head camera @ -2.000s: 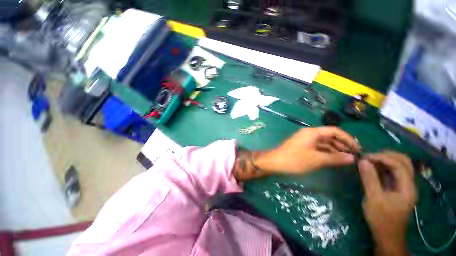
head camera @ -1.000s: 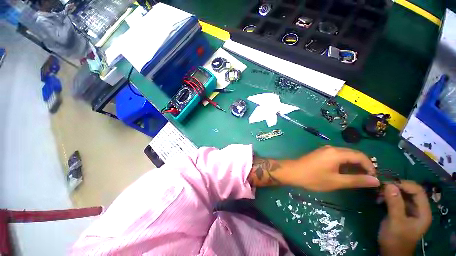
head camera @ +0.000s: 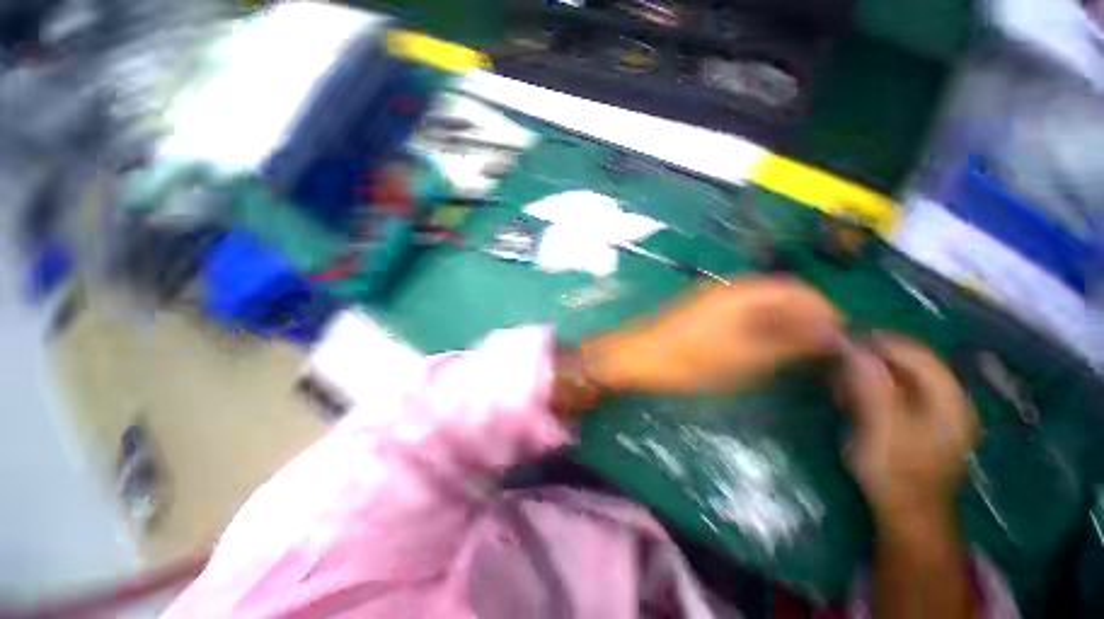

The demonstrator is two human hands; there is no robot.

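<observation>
The frame is strongly blurred. My left hand (head camera: 769,320) reaches in from the left, with its fingers drawn together. My right hand (head camera: 906,405) is just to its right, fingers bent. The fingertips of both hands meet or nearly meet above the green mat (head camera: 460,296). Whatever is between them is too small and blurred to make out. A pile of tiny white scraps (head camera: 751,490) lies on the mat below the hands, towards my body.
A white star-shaped cloth (head camera: 587,230) and a slim pen (head camera: 678,264) lie beyond my left forearm. A blurred teal multimeter (head camera: 385,260) with red leads is at left. A dark compartment tray (head camera: 678,61) is at the rear, and a blue-and-white bin (head camera: 1017,218) at right.
The view has shifted and blurred, so the bench things sit further left and up. Both hands remain together; the dark small thing seen at the fingertips earlier cannot be made out now.
</observation>
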